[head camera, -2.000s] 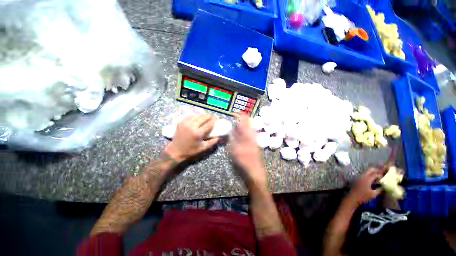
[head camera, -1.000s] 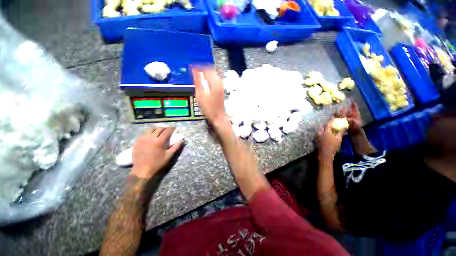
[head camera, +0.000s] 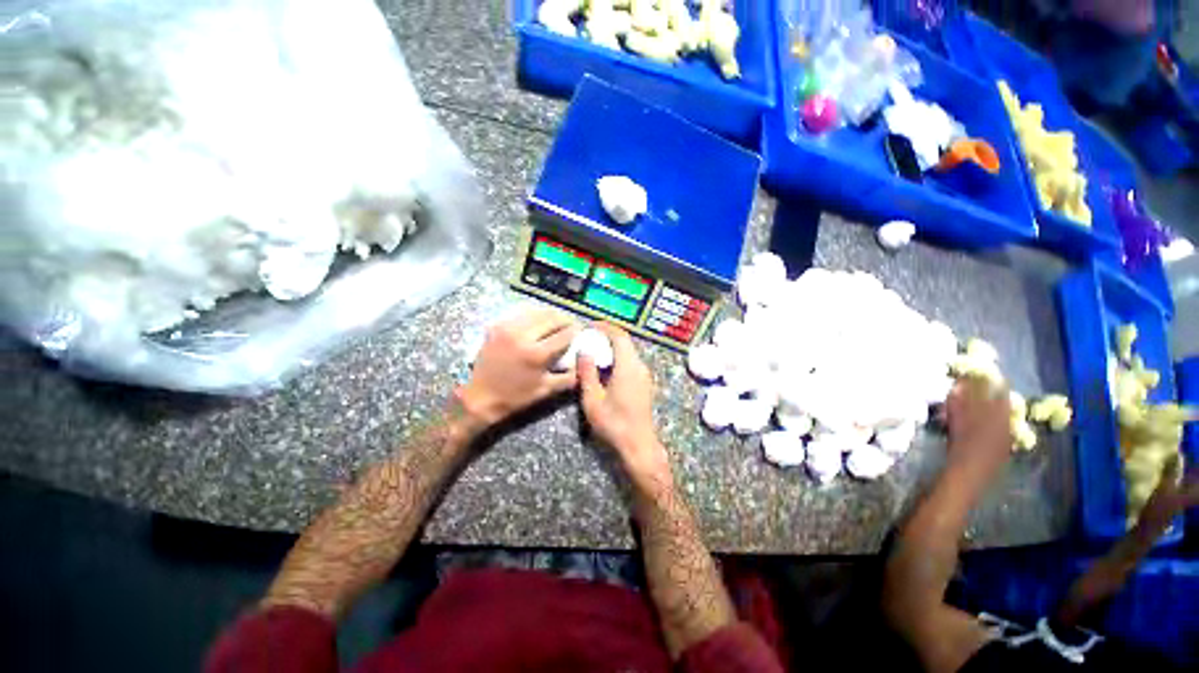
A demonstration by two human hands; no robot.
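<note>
My left hand (head camera: 521, 366) and my right hand (head camera: 618, 393) are together in front of the digital bench scale (head camera: 644, 158). Between their fingers is a piece of white dough-like material (head camera: 592, 348); how much of it lies under my left hand is hidden. One white lump (head camera: 622, 199) sits on the scale's blue platform. The scale's green and red displays are lit. A heap of white lumps (head camera: 842, 355) lies on the counter to the right of the scale.
A large clear plastic bag (head camera: 441, 224) with a ragged white mass is at left. Blue trays (head camera: 907, 217) line the far side and right. Yellow pieces (head camera: 1049, 412) lie beyond the white heap. Another person's hand (head camera: 977, 418) reaches to them from the right.
My right hand has moved back from beside the scale platform to meet my left hand at the white piece. The neighbour's hands have moved apart, one onto the yellow pieces. The camera view has shifted.
</note>
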